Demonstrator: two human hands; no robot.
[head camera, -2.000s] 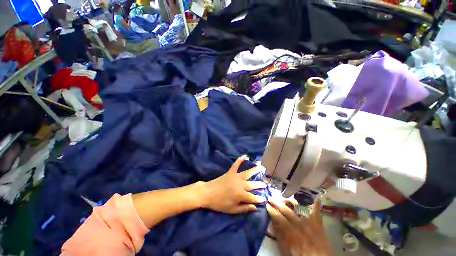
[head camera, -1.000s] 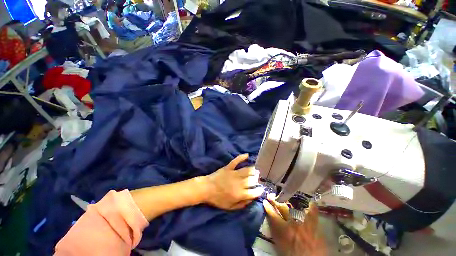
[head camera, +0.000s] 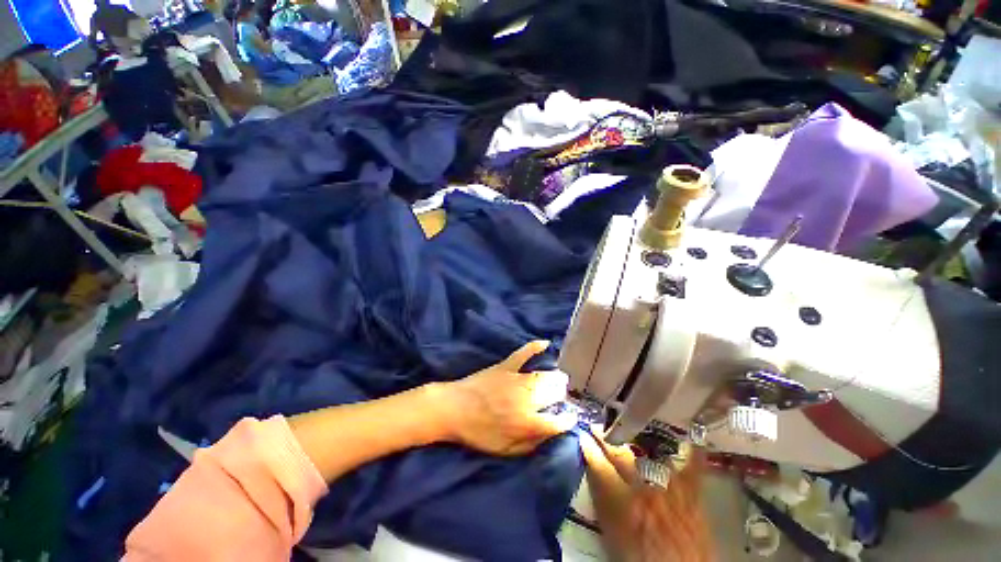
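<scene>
The navy garment (head camera: 318, 296) lies in a large heap left of the sewing machine (head camera: 757, 329), its near part running under my left forearm. My left hand (head camera: 510, 408) lies on the cloth beside the needle area, fingertips pressed on the navy edge. My right hand (head camera: 648, 494) is low in front of the machine head, partly blurred, its fingertips pinching the cloth edge near the presser foot (head camera: 591, 411). The needle itself is hidden by the head and fingers.
A dark long tool (head camera: 790, 525) and small pale items lie on the bed at the right. Purple cloth (head camera: 834, 187) and white and patterned scraps (head camera: 571, 137) lie behind the machine. Black cloth (head camera: 615, 55) is piled at the back. A metal frame (head camera: 66, 198) stands at the left.
Since the first frame, both hands have shifted slightly left in view with the machine and cloth. A white patch shows at the bottom below the navy cloth. Both hands keep hold at the needle area.
</scene>
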